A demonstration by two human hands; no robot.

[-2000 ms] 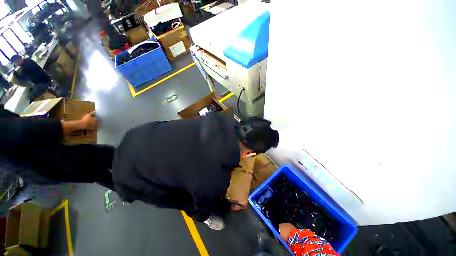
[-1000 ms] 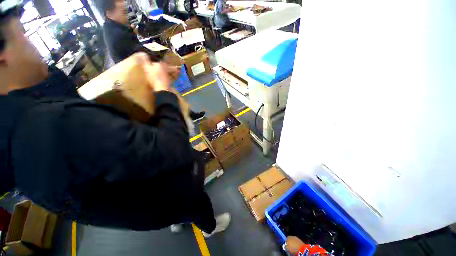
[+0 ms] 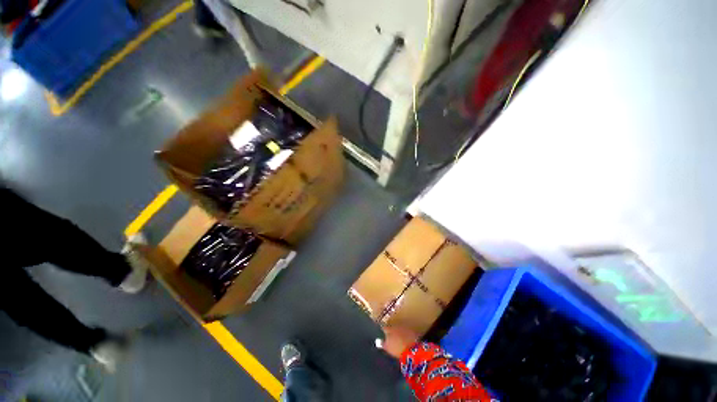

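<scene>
My right hand (image 3: 398, 341), small and blurred below a red patterned sleeve, is at the lower edge of a closed, tied cardboard carton (image 3: 413, 275), left of the blue tote (image 3: 542, 286). A small white spot shows at its fingertips. Its grip, and whether it touches the carton or tote, cannot be made out. The tote holds dark, glossy parts. My left hand is not in view.
Two open cartons hold glossy black packs, the larger (image 3: 295, 192) beside the smaller (image 3: 255, 286). A white pillar (image 3: 582, 157) stands right. A person's dark legs (image 3: 55, 243) are left; a machine stand (image 3: 346, 47) is above.
The view has turned down and moved closer to the cartons. The person who held a carton now shows only as legs at left. My right hand has moved from the tote's rim towards the tied carton.
</scene>
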